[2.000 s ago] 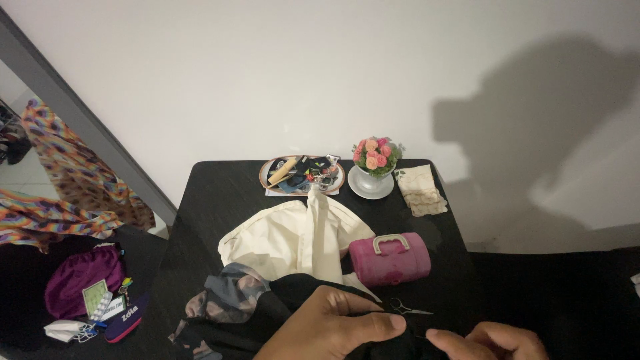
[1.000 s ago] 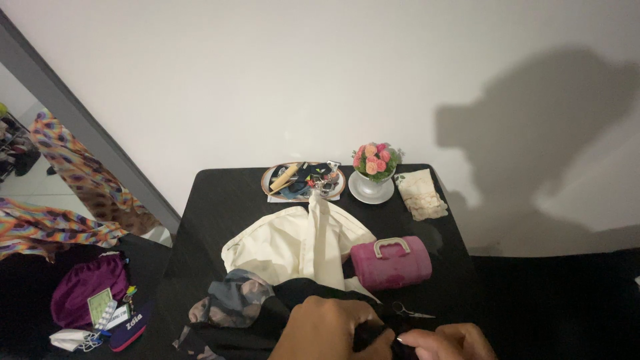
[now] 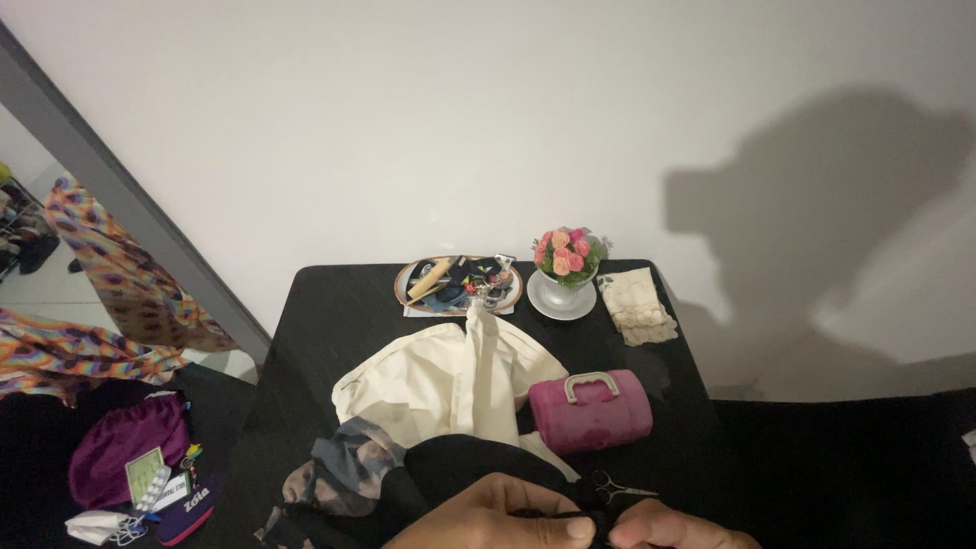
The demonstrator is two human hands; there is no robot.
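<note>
My left hand (image 3: 507, 518) pinches black fabric (image 3: 480, 461) between thumb and fingers at the bottom of the view. Close beside it, my right hand (image 3: 675, 528) has its fingertips at the same dark cloth; whether a needle or thread is there cannot be seen. Small metal scissors (image 3: 621, 488) lie on the table just beyond my hands. A patterned blue-and-pink cloth (image 3: 343, 473) adjoins the black fabric on the left. Cream fabric (image 3: 427, 381) is spread behind it, and a pink case with a pale handle (image 3: 595, 419) stands on the right.
On the black table (image 3: 328, 305) are an oval tray (image 3: 400, 293) of small items, a flower pot on a white saucer (image 3: 562, 305) and a folded lace cloth (image 3: 637, 305). A purple drawstring bag (image 3: 130, 450), face mask (image 3: 99, 526) and dark pouch (image 3: 191, 511) lie at left.
My right hand was apart from my left two seconds ago and is now close beside it. The left hand has turned, its thumb showing again over the black cloth.
</note>
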